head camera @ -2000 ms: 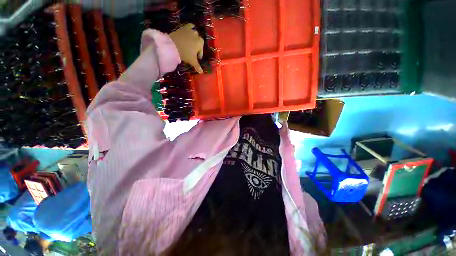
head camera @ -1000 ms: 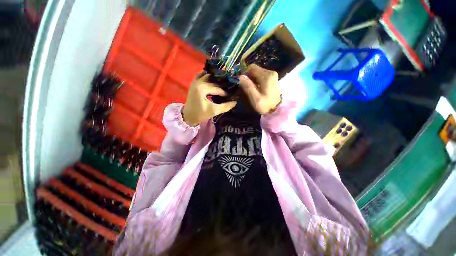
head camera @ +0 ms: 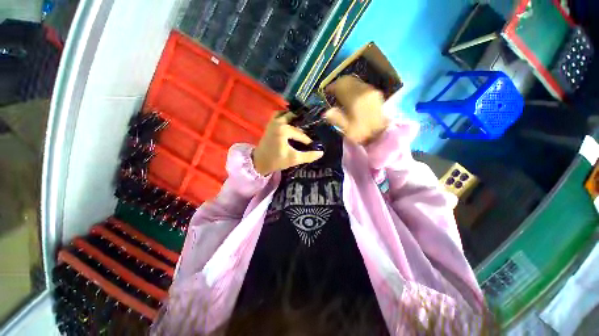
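Note:
Black components (head camera: 307, 117) with thin shiny leads are bunched at the fingers of my left hand (head camera: 279, 146), in front of my chest. My left hand is closed around part of the bunch. My right hand (head camera: 360, 110) is blurred, close to the right side of the bunch and over the near edge of an open cardboard box (head camera: 387, 64). Whether its fingertips grip anything is unclear. Dark pieces lie in the box.
A red-orange divided tray (head camera: 187, 85) stands at the left, with rows of black parts (head camera: 141, 154) beside it. Red strips (head camera: 108, 279) with black parts lie lower left. A clear-grey blister tray (head camera: 253, 29) is behind. A blue stool (head camera: 496, 105) and yellow holed block (head camera: 458, 178) are at right.
The view first swung round, and both hands came together at the chest. Since then, my right hand has shifted slightly right, away from the bunch, and blurred. My left hand keeps its hold.

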